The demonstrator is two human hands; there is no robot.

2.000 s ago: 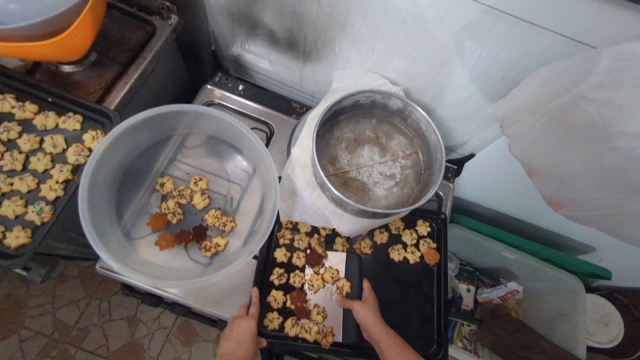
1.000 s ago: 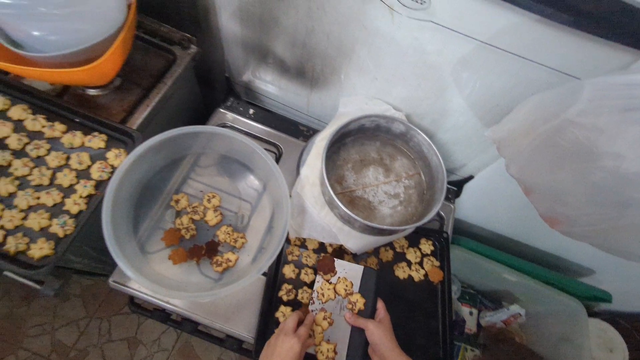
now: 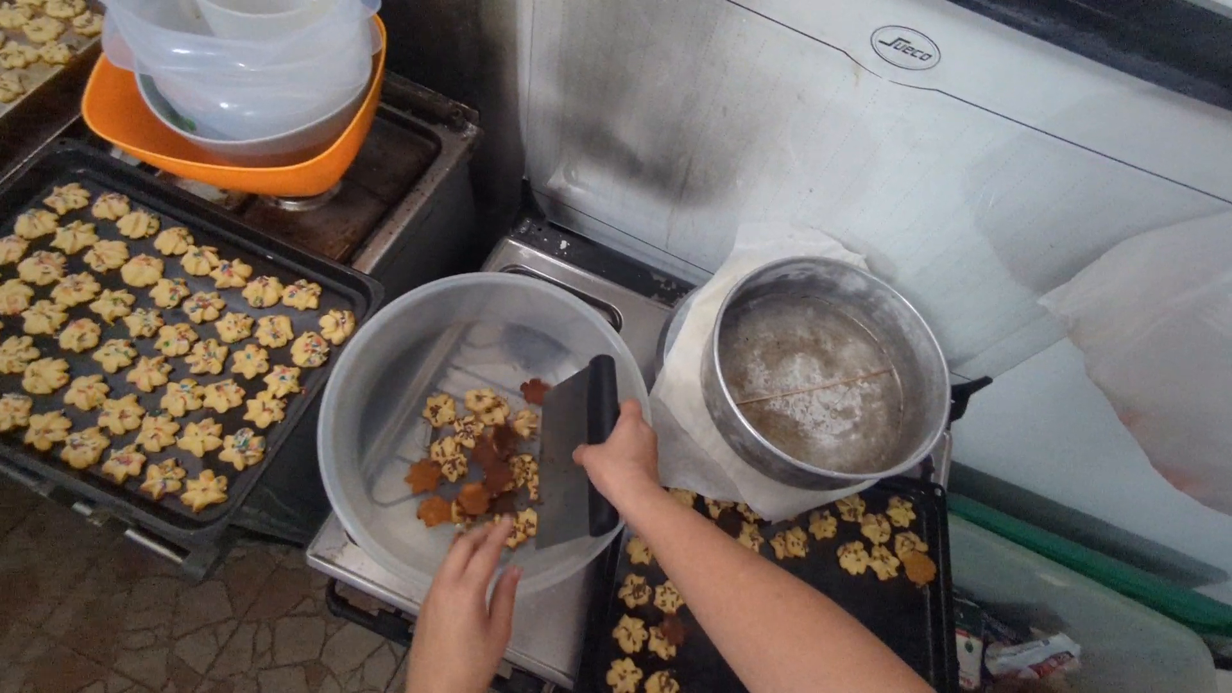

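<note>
My right hand [image 3: 624, 460] grips the black handle of a metal bench scraper [image 3: 566, 462], its blade tilted inside a large translucent plastic bowl [image 3: 371, 337]. My left hand [image 3: 467, 602] is at the bowl's near rim, fingers apart beside the cookies; whether a fingertip touches one I cannot tell. Flower-shaped cookies [image 3: 449, 457] lie in the bowl, some pale with dark bits, some dark brown on their upturned side. Below my right forearm a black baking tray [image 3: 760, 640] holds more cookies [image 3: 630, 633], partly hidden by the arm and a round metal pan.
The round metal pan [image 3: 828, 462], holding a thin stick, sits on white paper [image 3: 679, 433] behind the tray. Left stands another black tray [image 3: 361, 298] of sprinkled cookies, with an orange bowl [image 3: 241, 178] of stacked bowls behind. A plastic bin [image 3: 1088, 597] with a green rim stands at right.
My right hand has moved left from the tray to the bowl with the scraper. My left hand has moved from the tray to the bowl's near rim. More cookies now lie in the bowl.
</note>
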